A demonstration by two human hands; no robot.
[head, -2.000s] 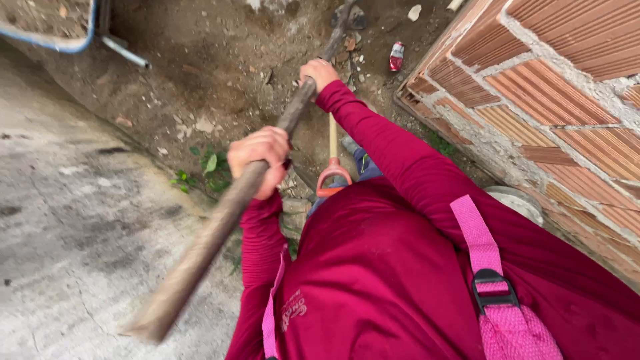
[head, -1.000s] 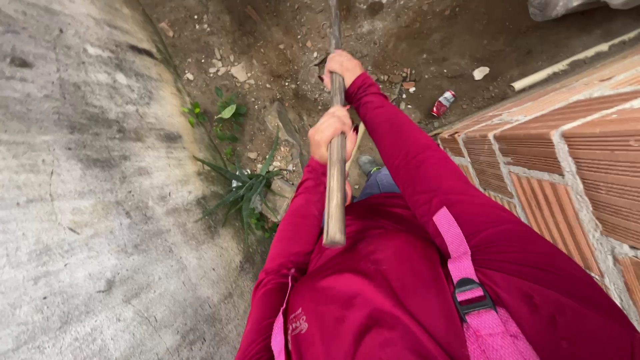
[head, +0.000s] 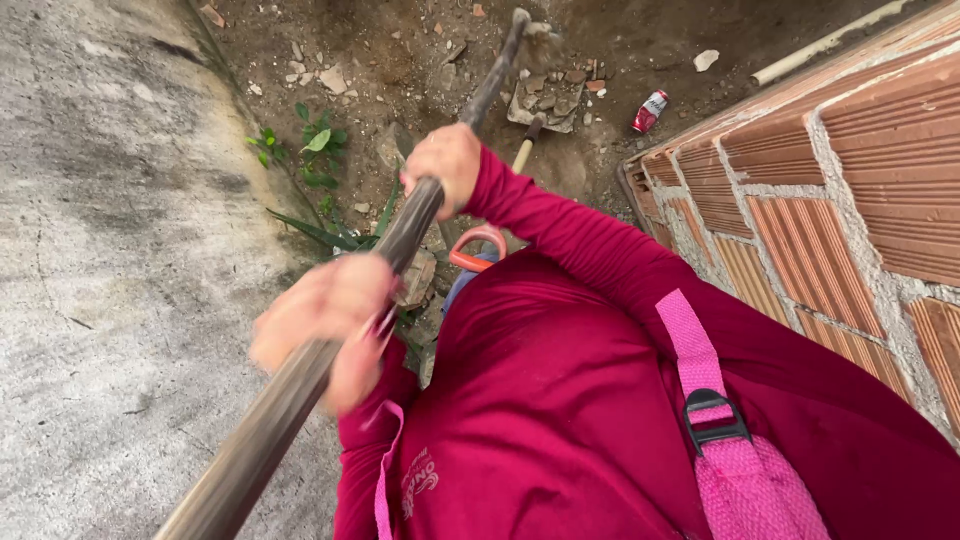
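A long wooden tool handle [head: 253,442] runs from the lower left up to a hoe-like head [head: 536,34] that is blurred by motion at the dirt. My left hand [head: 326,322], blurred, is wrapped around the handle in its lower part. Higher up, my right hand [head: 444,166] grips the same handle. Below the tool's head lies a shovel blade [head: 549,103] loaded with rubble. Its pale shaft [head: 523,156] passes under my right forearm, and its orange D-grip [head: 480,247] rests by my leg.
A pale concrete surface [head: 135,262] fills the left side. On the right stands a hollow-brick wall [head: 814,255] with rough mortar. A red and white can [head: 649,111], a light pipe [head: 829,43], broken stones and green plants [head: 321,150] lie or grow about the dirt.
The handle has swung from nearly upright in view to a slant, its near end toward the lower left. Both hands have stayed around it. The loaded shovel blade now shows.
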